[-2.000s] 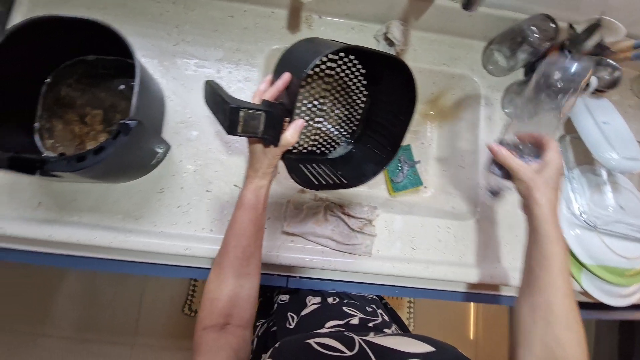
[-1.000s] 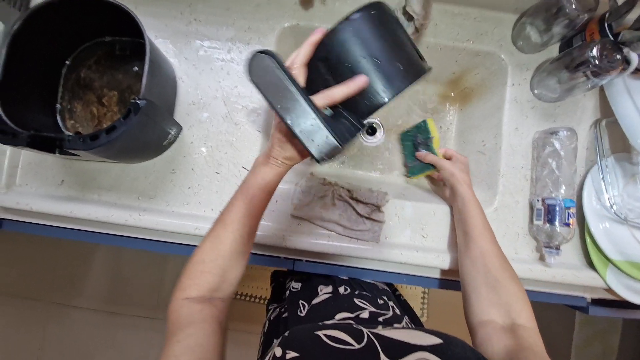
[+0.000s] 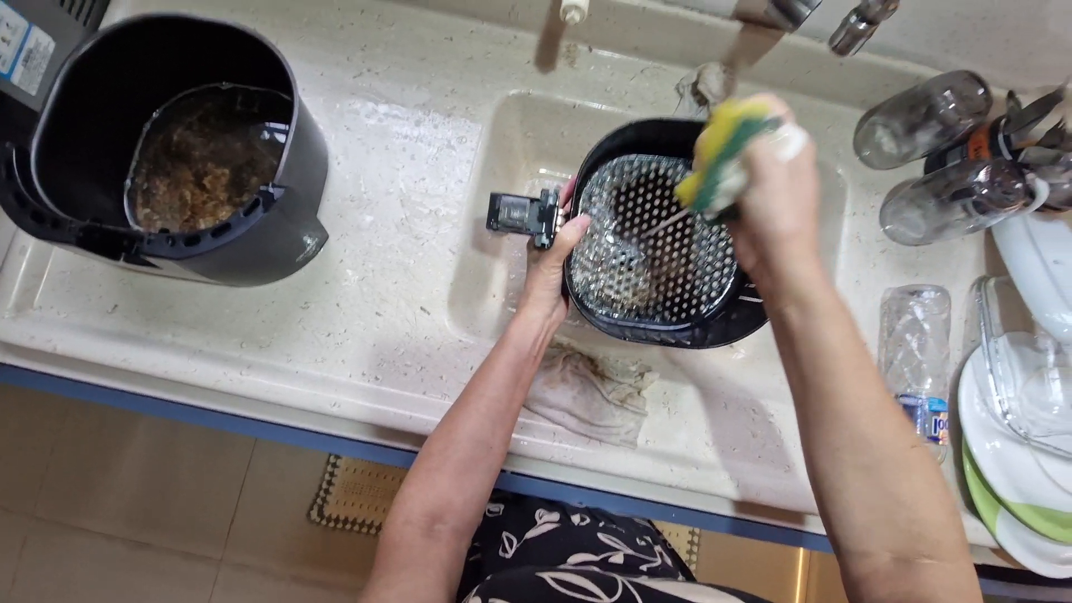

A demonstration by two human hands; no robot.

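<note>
A black air fryer basket [image 3: 662, 243] with a perforated metal bottom is held over the sink by my left hand [image 3: 553, 260], its thumb on the rim beside the handle. The basket's open top faces me, and liquid wets the perforated bottom. Above the basket's right part, my right hand [image 3: 775, 176] grips a yellow and green sponge [image 3: 724, 159], slightly blurred, with whitish foam at the fingers. A thin pale streak of liquid runs below the sponge. The basket's lower right wall is partly hidden by my right hand and forearm.
A black air fryer drawer [image 3: 310, 167] with murky liquid and brown residue stands at left. A wet cloth [image 3: 590, 394] lies at the sink's front edge. At right are glass jars [image 3: 921, 121], a clear plastic bottle [image 3: 914, 335], a glass dish and white plates [image 3: 997, 502]. A faucet is above.
The basket has turned from its outer side to show its inside. My right hand has lifted the sponge from the sink to above the basket. The bottle was in my right hand two seconds ago.
</note>
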